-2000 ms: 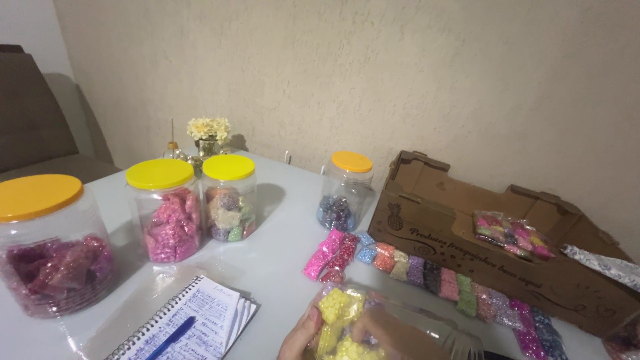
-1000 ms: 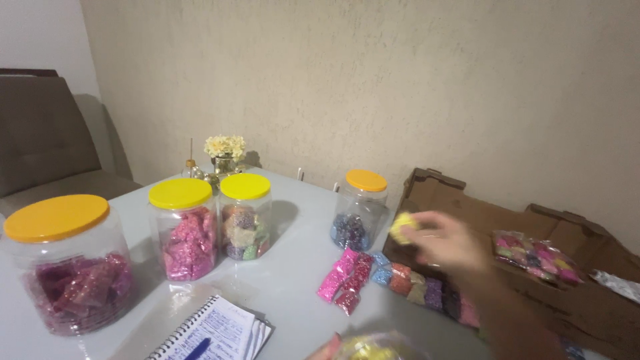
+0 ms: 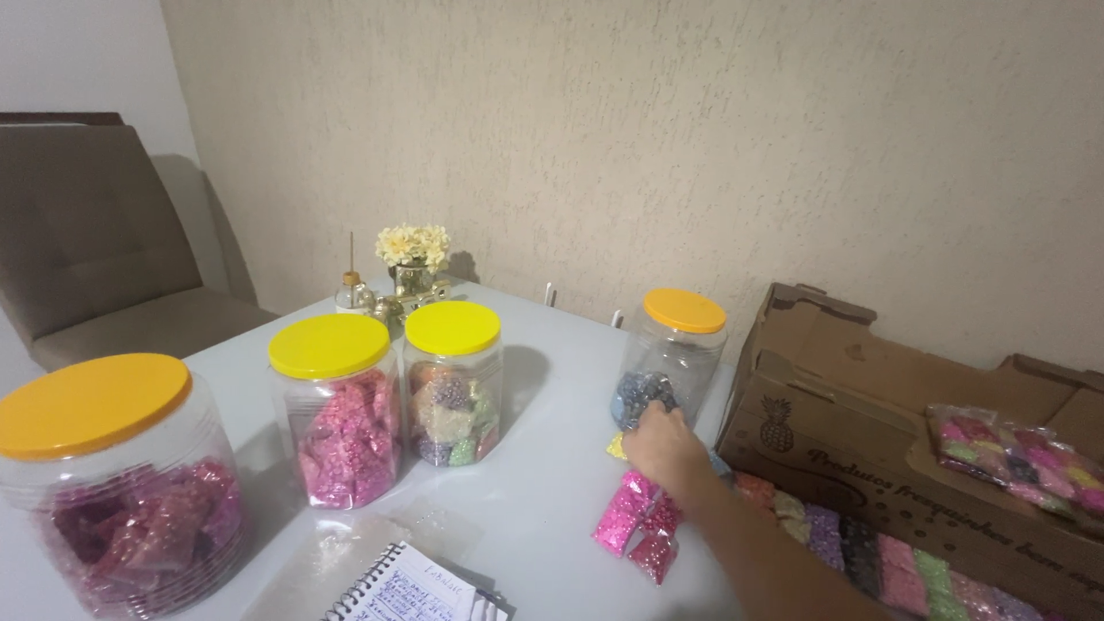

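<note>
My right hand (image 3: 668, 448) reaches over the table and grips a small bag of yellow beads (image 3: 616, 446), only partly visible at its fingertips. Just behind it stands a clear jar with an orange lid (image 3: 684, 310), holding dark blue and grey bags. Below the hand lie a bag of bright pink beads (image 3: 624, 512) and a bag of darker pink-red beads (image 3: 654, 552). A row of colored bead bags, among them a purple one (image 3: 824, 536) and a green one (image 3: 933, 584), runs right along the box. My left hand is out of view.
At left stand a large orange-lidded jar (image 3: 95, 405) and two yellow-lidded jars (image 3: 329, 345) of bead bags. A spiral notebook (image 3: 414, 591) lies in front, beside clear plastic (image 3: 319, 552). A flower vase (image 3: 414, 278) is behind. An open cardboard box (image 3: 862, 483) with bagged beads (image 3: 1018, 457) fills the right.
My right hand has moved down and left with the yellow bag to the spot beside the pink bags. My left hand and the yellow bead bags near it have left the view.
</note>
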